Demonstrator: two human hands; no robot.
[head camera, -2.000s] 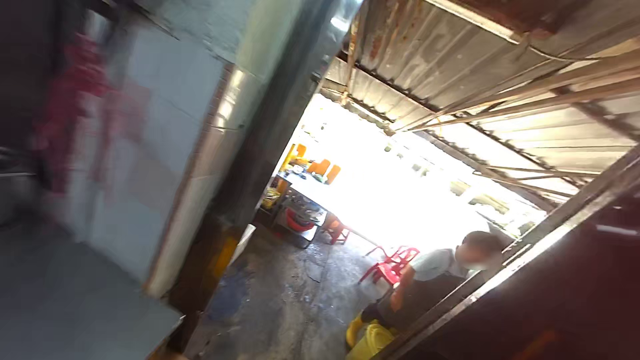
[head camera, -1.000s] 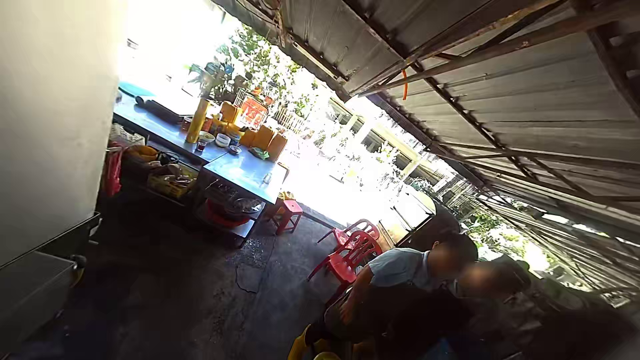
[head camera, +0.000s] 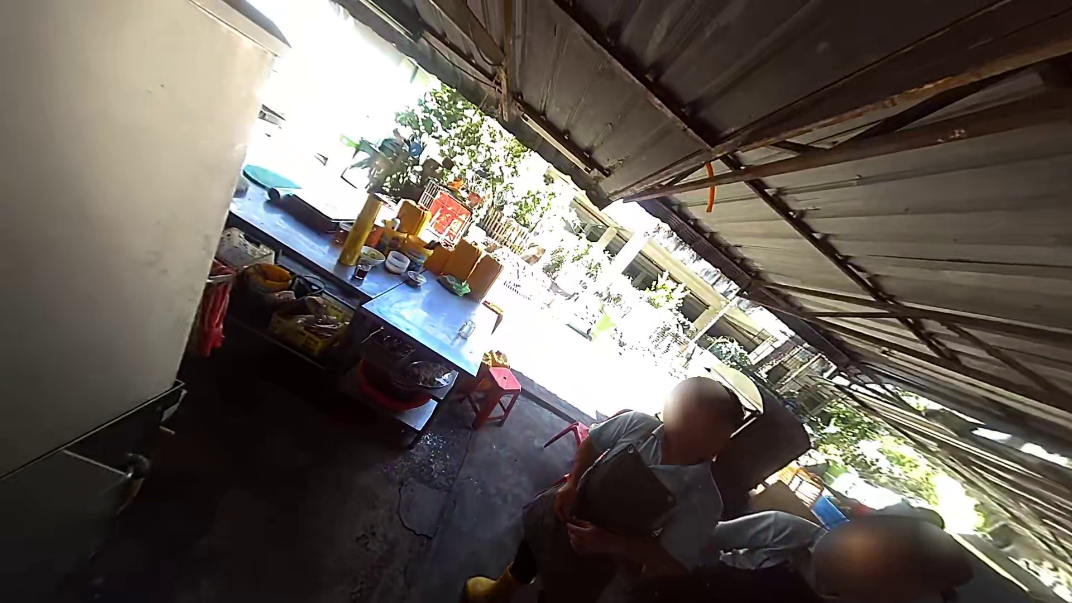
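Note:
Neither my left hand nor my right hand shows in the head view. A metal-topped table (head camera: 419, 322) stands left of the middle, joined to a longer metal counter (head camera: 314, 243). On them are bowls, a tall yellow cylinder (head camera: 360, 230), several orange-yellow containers (head camera: 462, 260) and a small clear glass or jar (head camera: 466, 330). Below are a yellow crate (head camera: 306, 331) and a red basin (head camera: 389, 389). What my hands hold or touch is hidden.
A person in a dark apron (head camera: 620, 494) and yellow boots is at the lower centre, beside another person (head camera: 888, 553). A red stool (head camera: 496, 394) stands by the table. A pale upright panel (head camera: 109, 209) fills the left; a corrugated metal roof (head camera: 921, 226) slopes overhead.
The view has swung, bringing the counter and tables fully into sight. The person in the apron now covers most of the red chairs seen earlier. A second person has come into view at the lower right.

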